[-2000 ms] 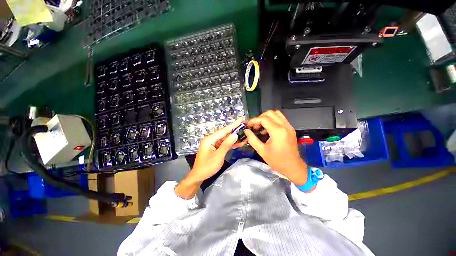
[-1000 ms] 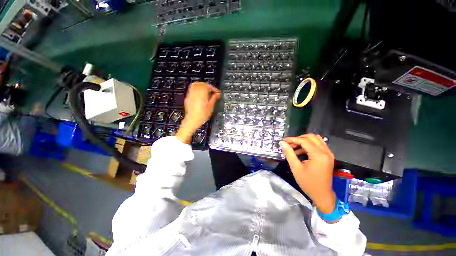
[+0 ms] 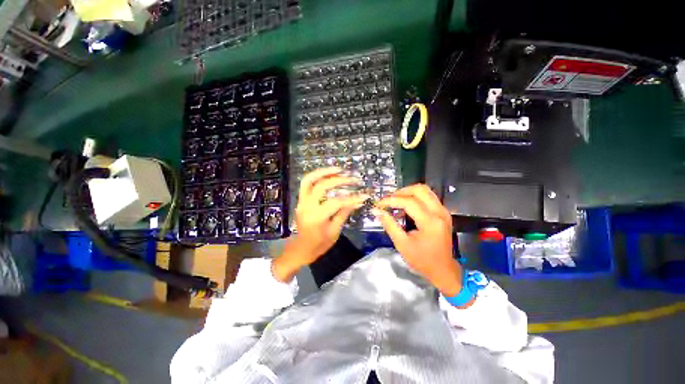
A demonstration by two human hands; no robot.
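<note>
My left hand [image 3: 321, 214] and my right hand [image 3: 420, 225] meet over the near end of the clear blister tray [image 3: 345, 112]. Thumb and forefinger of each hand are pinched around a tiny part [image 3: 370, 202] where the fingertips meet. The part is small and partly hidden by the fingers, so its kind is unclear. The black blister tray [image 3: 234, 157] lies left of the clear one, with dark shiny modules in many pockets. One pocket near its middle looks empty.
The black press [image 3: 496, 169] stands right, its white-metal fixture [image 3: 507, 124] showing beside the labelled head. Yellow tape roll [image 3: 414, 125] lies between tray and press. A white-grey box [image 3: 129, 191] with black hose is left. A blue bin [image 3: 597, 244] sits below the bench edge. A spare tray [image 3: 236, 26] lies behind.
My left hand has come back from the black tray, and my right hand has moved left to meet it over the clear tray. Since the first frame, the fixture has become more visible.
</note>
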